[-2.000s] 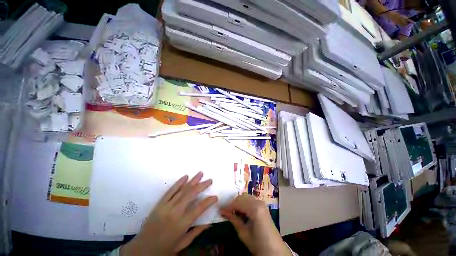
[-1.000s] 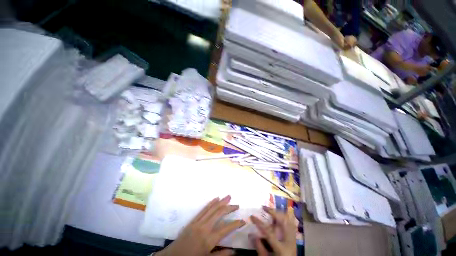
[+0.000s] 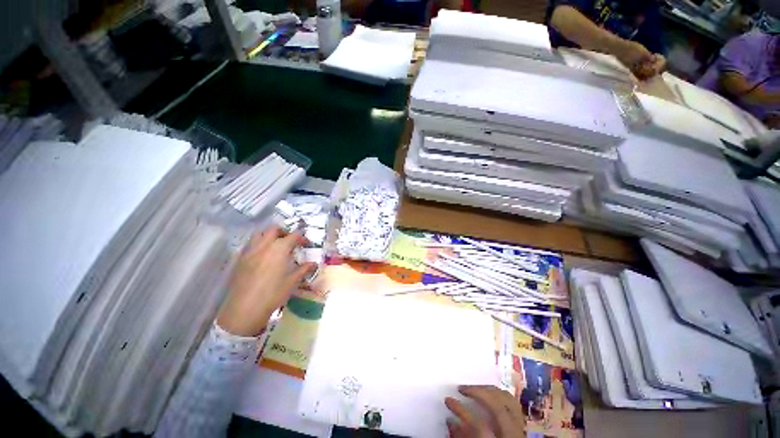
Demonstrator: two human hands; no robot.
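A flat white panel [image 3: 402, 346] lies on the printed sheet in front of me, with a dot cluster and a small dark round spot near its lower edge. My left hand [image 3: 267, 278] is over the pile of larger white parts [image 3: 299, 211] left of the tub. A white piece shows by its thumb and fingers; whether they grip it is unclear. My right hand [image 3: 487, 414] rests at the panel's lower right with fingers apart, cut off by the bottom edge; no part shows in it. A tub of small white parts [image 3: 368, 218] stands behind the panel.
Loose white sticks [image 3: 492, 274] lie fanned behind the panel. More sticks fill a tray [image 3: 259, 184] at back left. Tall white stacks stand left [image 3: 94, 248], behind [image 3: 513, 94] and right [image 3: 676, 334]. Another person's hands [image 3: 641, 60] are at the top right.
My left hand has left the panel and moved left and away to the parts pile. My right hand stays at the panel's lower right. The view has swung up and left.
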